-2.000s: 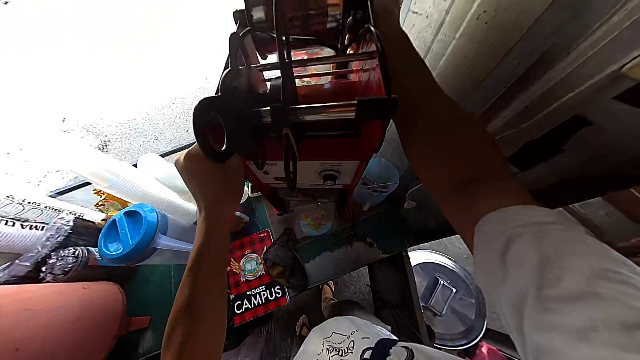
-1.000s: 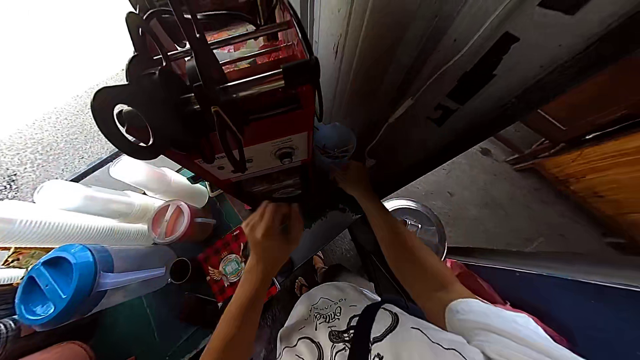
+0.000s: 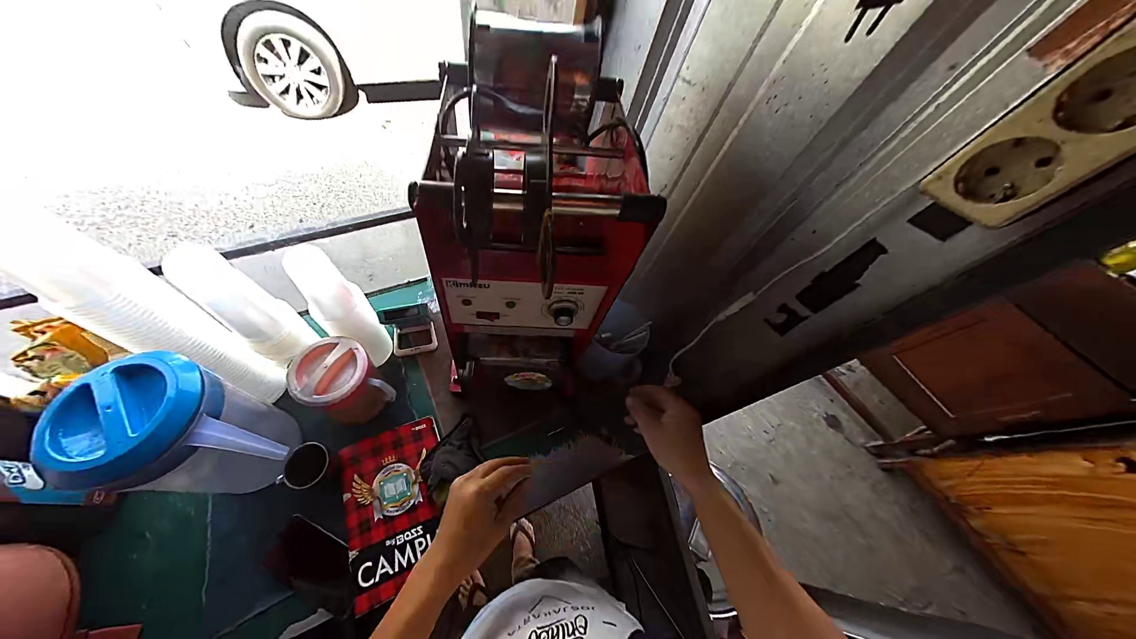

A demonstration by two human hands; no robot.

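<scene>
A red cup-sealing machine (image 3: 532,257) with metal bars, black roll holders and a front control knob stands upright at the upper middle. Below and in front of it is my left hand (image 3: 486,504), fingers curled beside a dark, flat surface; whether it grips this is unclear. My right hand (image 3: 664,428), thumb and fingers close together, is at the machine's lower right, near the end of a thin white cable (image 3: 710,327). What lies between its fingertips cannot be made out. A red plaid notebook (image 3: 390,510) lies left of my left hand. A small round printed piece (image 3: 528,381) shows under the machine.
On the left are a blue-lidded pitcher (image 3: 120,422), a smaller lidded pitcher (image 3: 333,373) and stacks of plastic cups (image 3: 240,306). A bluish container (image 3: 612,346) is right of the machine. A metal wall with a socket strip (image 3: 1007,169) borders the right side.
Two seconds ago my left hand was up at the machine's black roll end and my right arm reached up along its side. Both hands are now low in front. The view has shifted.
</scene>
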